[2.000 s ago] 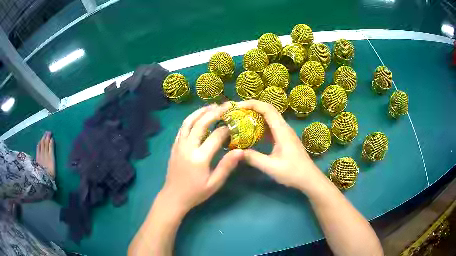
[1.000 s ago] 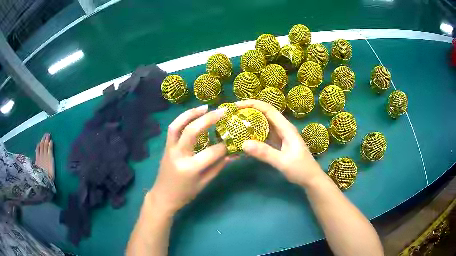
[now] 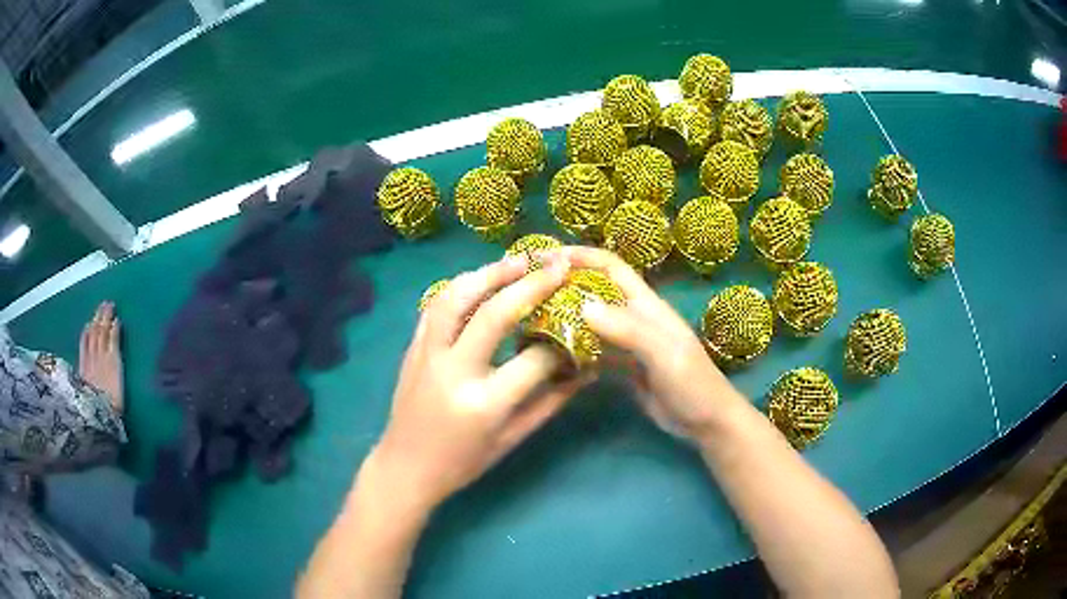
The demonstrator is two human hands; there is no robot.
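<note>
A gold mesh head (image 3: 573,322) is held between my two hands over the middle of the green table. Its shiny collar side faces down and toward my left hand. My left hand (image 3: 474,351) grips it from the left, with its fingers over the top and the thumb at the collar. My right hand (image 3: 655,339) holds it from the right, thumb on the mesh. The inside of the mesh head is hidden. Two more mesh heads show partly behind my hands. Many loose mesh heads (image 3: 707,232) stand beyond and to the right.
A heap of dark foam liners (image 3: 252,339) lies at the left. A person's hand (image 3: 102,355) and patterned sleeve are at the far left edge. A white rail (image 3: 445,143) runs behind, with the glossy green belt beyond it. A carton with gold parts (image 3: 1006,562) is at bottom right.
The mesh head in my hands has turned, so its shiny collar now faces down. My hands have shifted around it and moved closer together. The loose heads stay in nearly the same places.
</note>
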